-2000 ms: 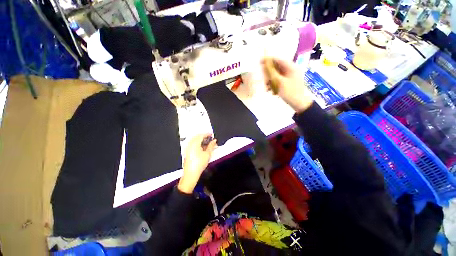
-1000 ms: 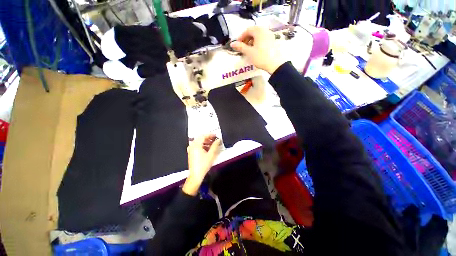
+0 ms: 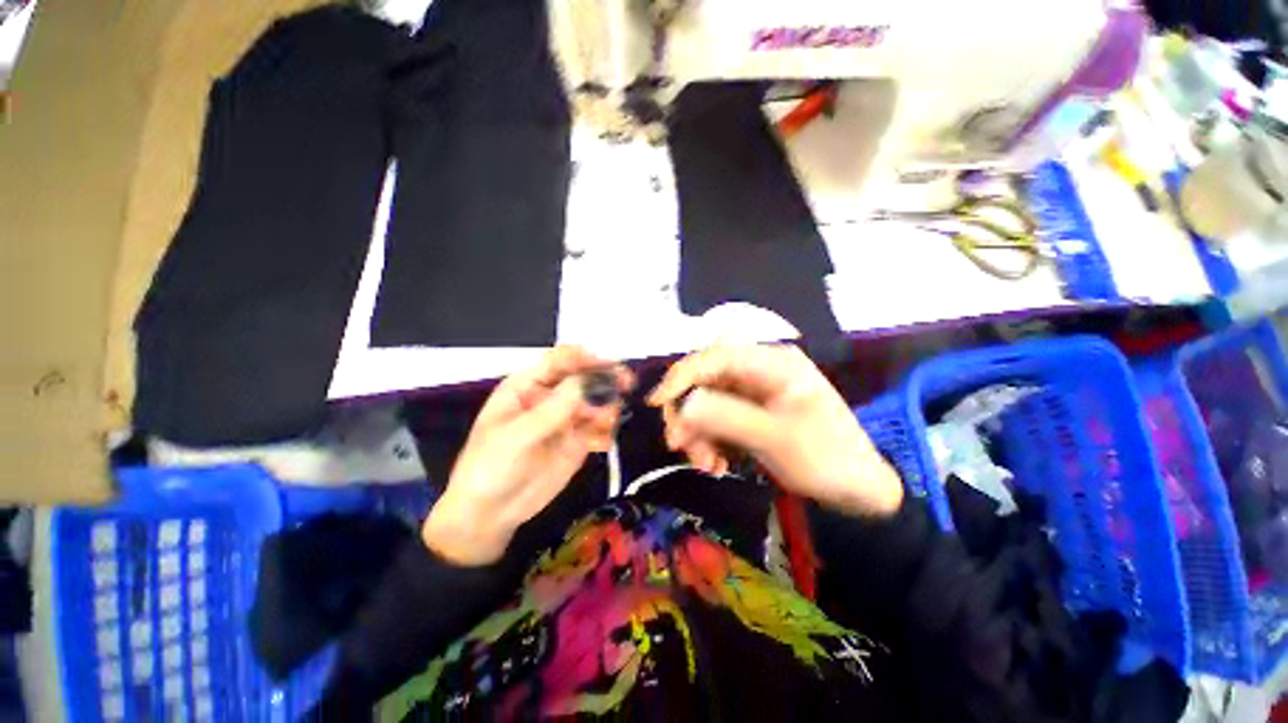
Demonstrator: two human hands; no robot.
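Observation:
My left hand [image 3: 530,438] holds a small dark round metal piece [image 3: 600,387], possibly a bobbin case, in its fingertips below the table edge. My right hand [image 3: 756,417] is close beside it with thumb and fingers pinched together; something small and dark shows at the fingertips but is too blurred to name. The white sewing machine [image 3: 848,50] stands beyond, its needle area over the white table [image 3: 622,240]. Black cut pieces [image 3: 480,184] lie left of the needle and another black stack [image 3: 742,198] lies right of it.
Gold-handled scissors [image 3: 993,233] lie on the table at right. A blue crate [image 3: 1052,494] with cloth stands at right, another blue crate [image 3: 163,607] at lower left. A long black stack [image 3: 276,240] lies by the cardboard [image 3: 57,283] at far left.
My right hand has come down from the top of the machine to beside my left hand. The view has tipped downward, and scissors now show at right.

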